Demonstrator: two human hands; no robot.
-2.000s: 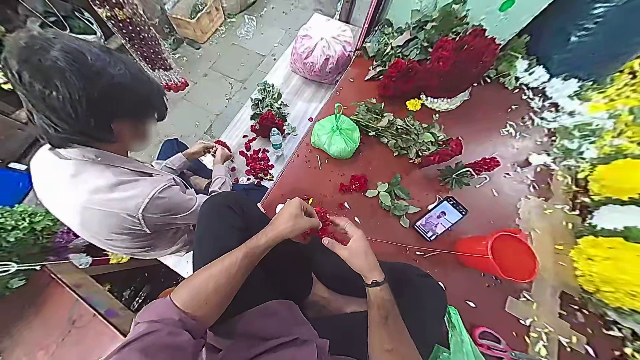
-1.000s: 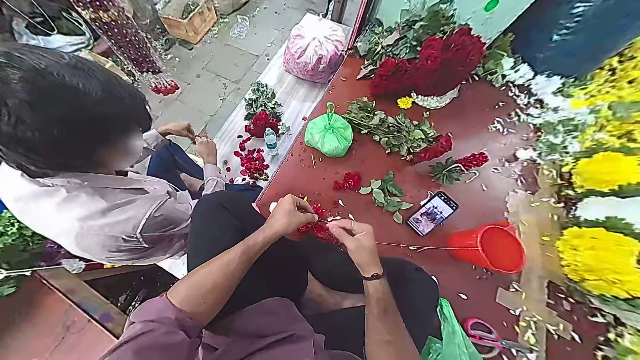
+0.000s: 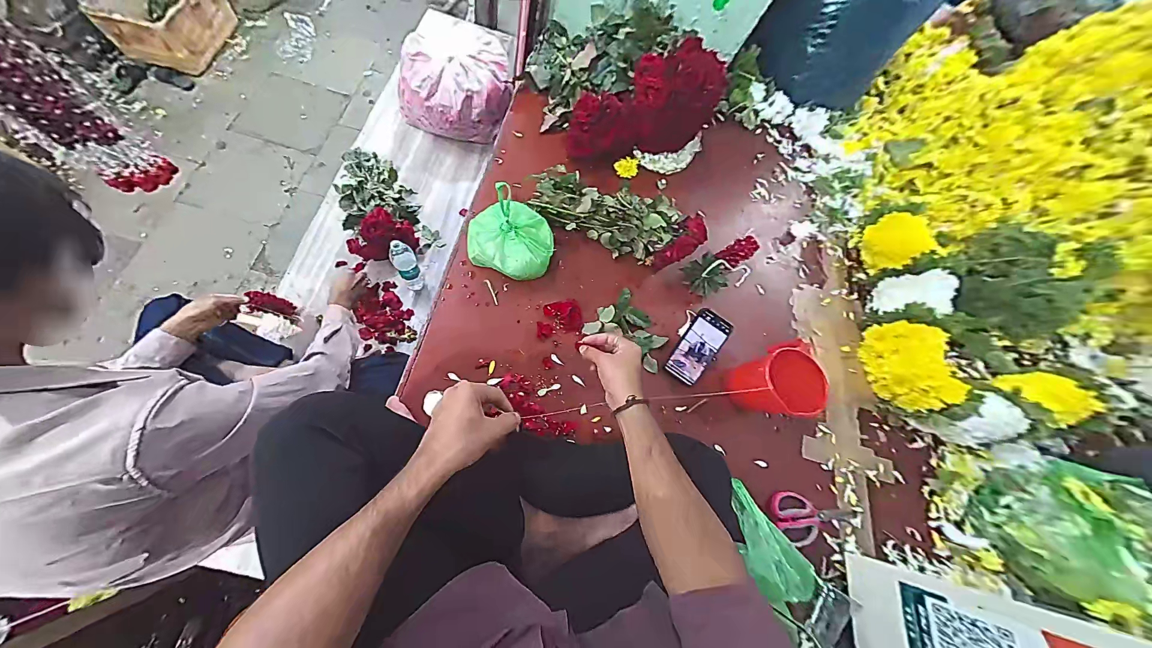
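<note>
My left hand (image 3: 468, 421) is closed on a thin thread (image 3: 576, 409), over my dark-trousered knee. That thread runs right, past my other wrist, to a red plastic cup (image 3: 776, 380) lying tilted on the red surface. Above the thread is my right hand (image 3: 614, 364), thumb and fingertips pinched together; whether something small is between them cannot be told. Loose red petals (image 3: 531, 396) lie just beyond and between my hands. Near my right hand are a small leafy sprig (image 3: 625, 324), a red petal cluster (image 3: 562, 315) and a smartphone (image 3: 698, 346).
A co-worker (image 3: 162, 441) sits at left with red flowers in one hand. A green bag (image 3: 510, 238), red roses (image 3: 648, 99) and rose stems (image 3: 612, 216) lie ahead. Pink-handled scissors (image 3: 794, 517) are at lower right; yellow flowers (image 3: 913, 364) line the right side.
My hands have moved apart, and red petals show between them on the surface. The co-worker's one hand is now at the petal pile and the other holds red flowers.
</note>
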